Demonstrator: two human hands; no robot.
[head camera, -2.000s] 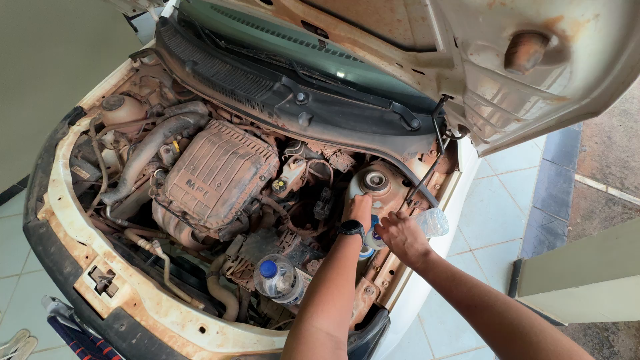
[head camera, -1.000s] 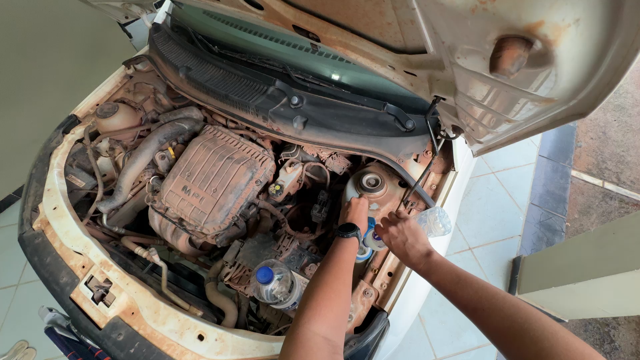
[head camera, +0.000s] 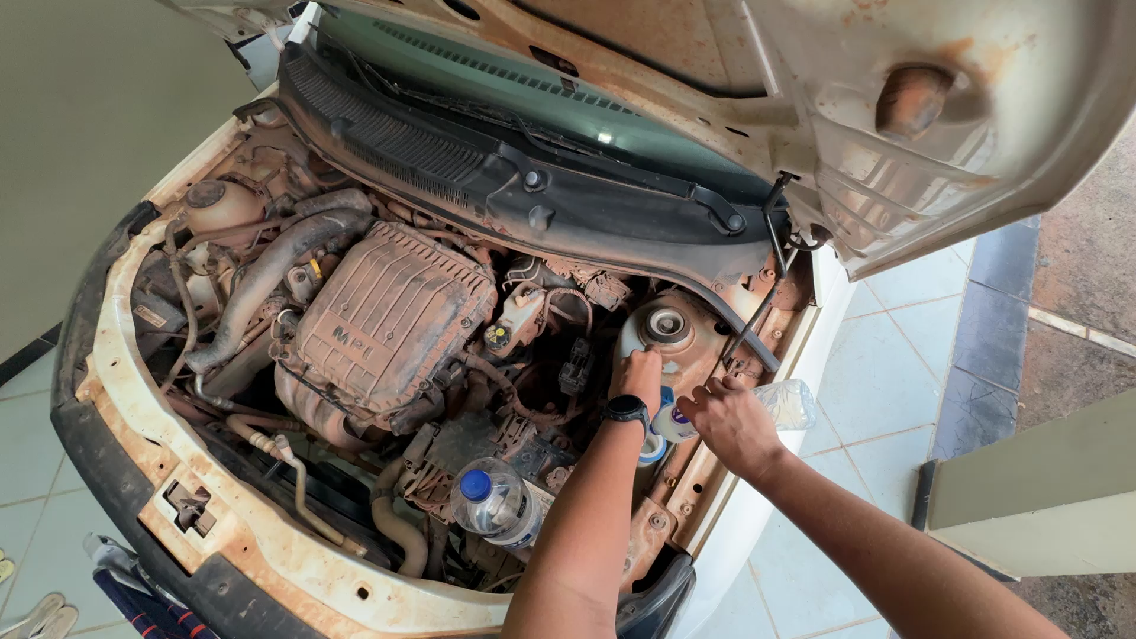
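Observation:
My right hand (head camera: 732, 424) grips a clear plastic bottle (head camera: 785, 405) lying nearly level over the fender edge. Below the strut tower (head camera: 666, 327), my left hand (head camera: 637, 377) is beside a white and blue container (head camera: 673, 422); its fingers are partly hidden, so whether it holds anything is unclear. Just under them shows a white opening with a blue rim (head camera: 652, 449). A larger clear bottle with a blue cap (head camera: 477, 485) stands among the engine parts, left of my left forearm.
A dusty engine cover (head camera: 395, 319) fills the middle of the bay. The raised hood (head camera: 852, 115) hangs above, with a black prop rod (head camera: 765, 293) right of the strut tower. A coolant reservoir (head camera: 217, 206) sits at the far left. Beyond the car stands a low wall (head camera: 1047, 479).

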